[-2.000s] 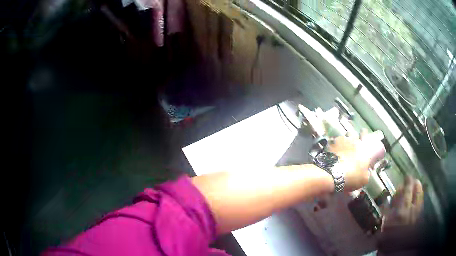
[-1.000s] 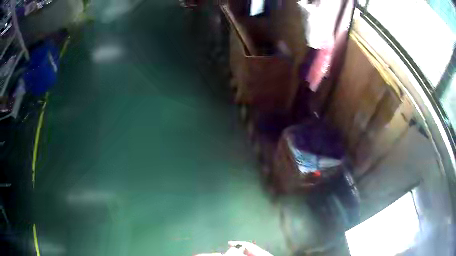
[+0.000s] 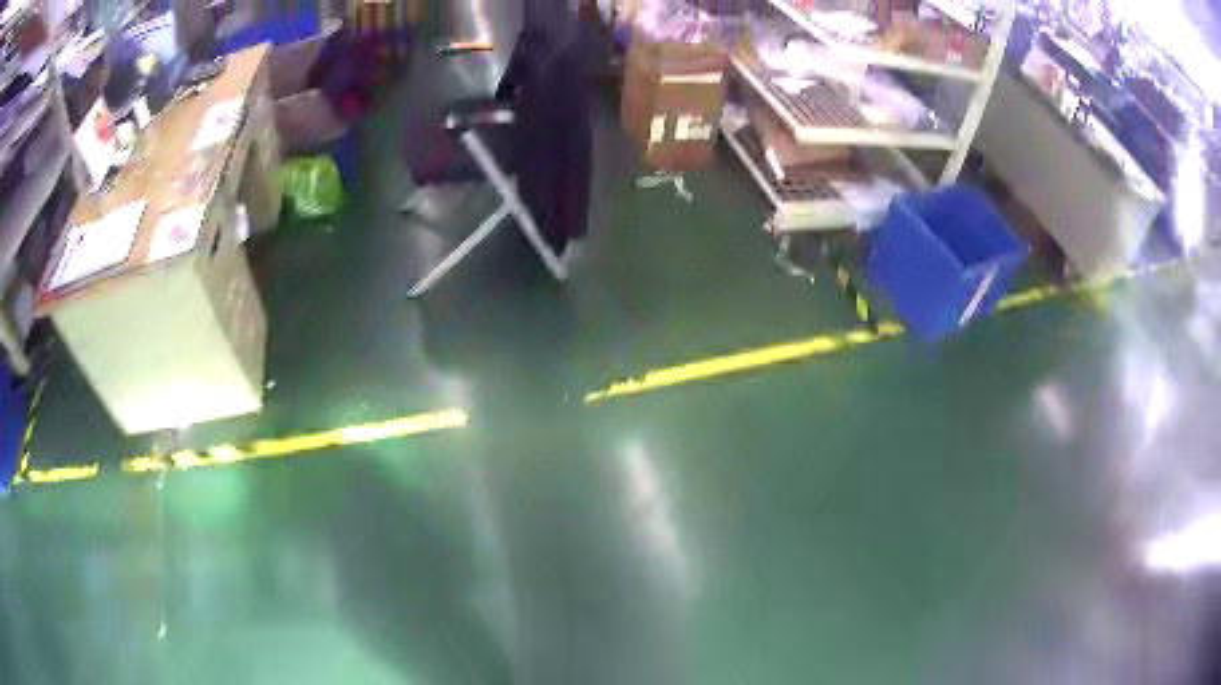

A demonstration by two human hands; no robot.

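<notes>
Neither of my hands is in the picture. Nearest in front of me is the green floor with a broken yellow line [image 3: 750, 361] across it. Beyond the line at left stands a tan desk [image 3: 168, 335] with papers [image 3: 101, 244] and a clipboard-like sheet on its top. In the middle stands a folding chair [image 3: 502, 201] with grey crossed legs and a dark cloth [image 3: 552, 134] over it.
An open blue bin [image 3: 924, 274] stands by the line at right, beside a white shelf rack [image 3: 877, 134]. A brown carton [image 3: 676, 114] is behind, left of the rack. A green bag [image 3: 311, 187] lies near the desk. A long table [image 3: 1071, 174] stands far right.
The view has swung from the window-side table to the aisle, then to the desk and chair. My forearm and hands, seen at the table earlier, are out of the picture.
</notes>
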